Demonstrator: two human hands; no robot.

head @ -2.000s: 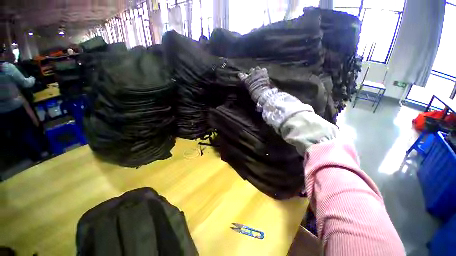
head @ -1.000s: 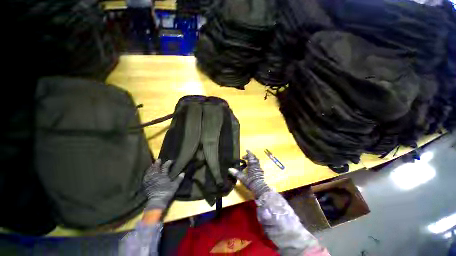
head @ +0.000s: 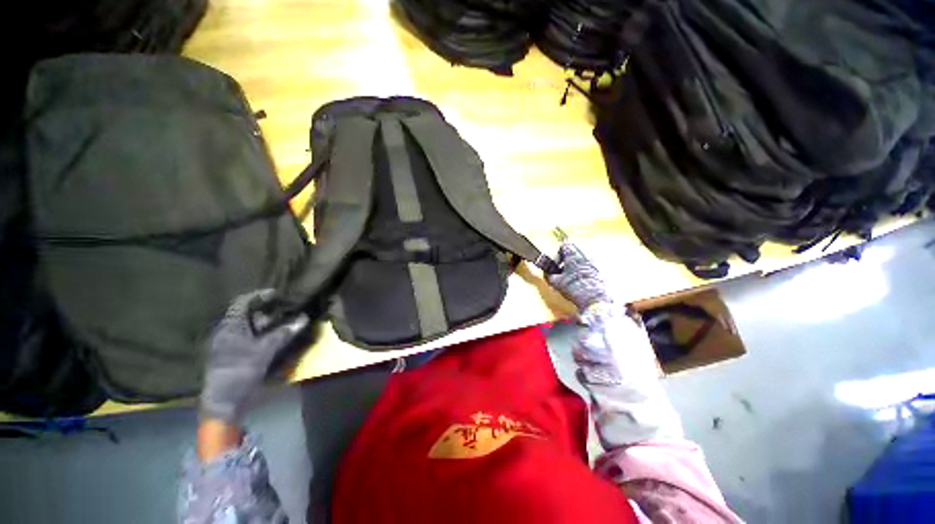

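A dark olive and black backpack (head: 415, 309) lies back side up on the pale-yellow table, its black back panel crossed by an olive band. Its two shoulder straps (head: 461, 189) are spread outward. My right hand (head: 577, 278), in a grey striped glove, grips the lower end of the right strap. My left hand (head: 244, 348), gloved and slightly blurred, is closed around the lower end of the left strap, left of the bag. The thread snips (head: 559, 235) show only as a small tip just above my right hand.
Another olive backpack (head: 138, 154) lies at the left on the table (head: 297, 41). Tall dark backpack stacks (head: 707, 133) stand at the right, with more at the far side. An open cardboard box (head: 718, 333) is below the table's right edge. A blue bin (head: 892, 476) is at lower right.
My hands have moved from the bag's lower sides to the strap ends and pulled the straps apart, exposing the back panel. The view has shifted, so the bag appears higher.
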